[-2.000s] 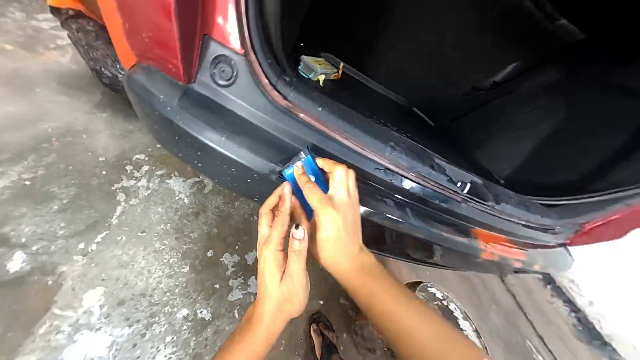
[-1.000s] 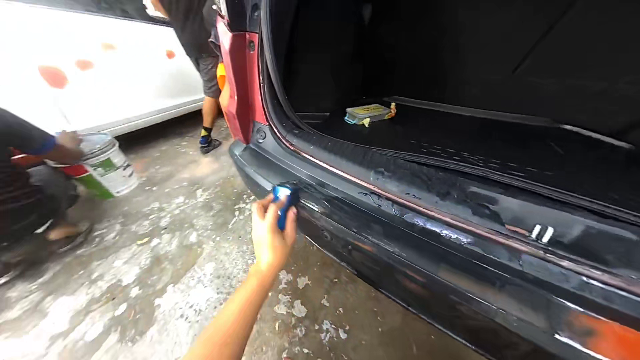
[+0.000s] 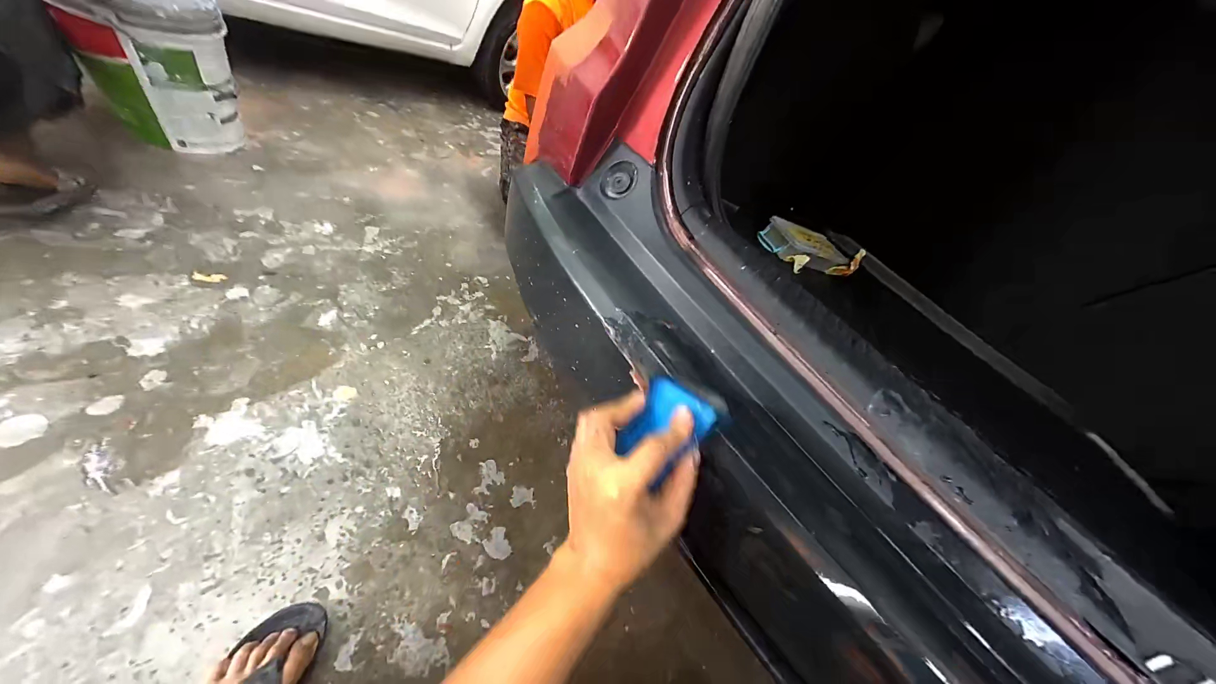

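My right hand [image 3: 627, 484] grips a small blue block [image 3: 673, 413], its fingers bent around the sides and one laid over its face. The block's dark far edge is at the black rear bumper [image 3: 570, 285] of a red car, just right of a scuffed, chipped patch [image 3: 627, 347] on the bumper's edge. Whether the block touches the surface cannot be told. The bumper's paint is glossy to the right and duller near the corner. My left hand is out of view.
The car's cargo area stands open, with a wrapped packet [image 3: 807, 245] on its floor. A white bucket [image 3: 190, 81] is at the upper left beside a person's foot [image 3: 43, 190]. Someone in orange [image 3: 537, 43] is behind the car's corner. My sandalled foot [image 3: 275, 646] is on the stained concrete.
Two seconds ago my left hand was beside the block; now it is out of view. The blue block stays in my right hand. The view has swung about.
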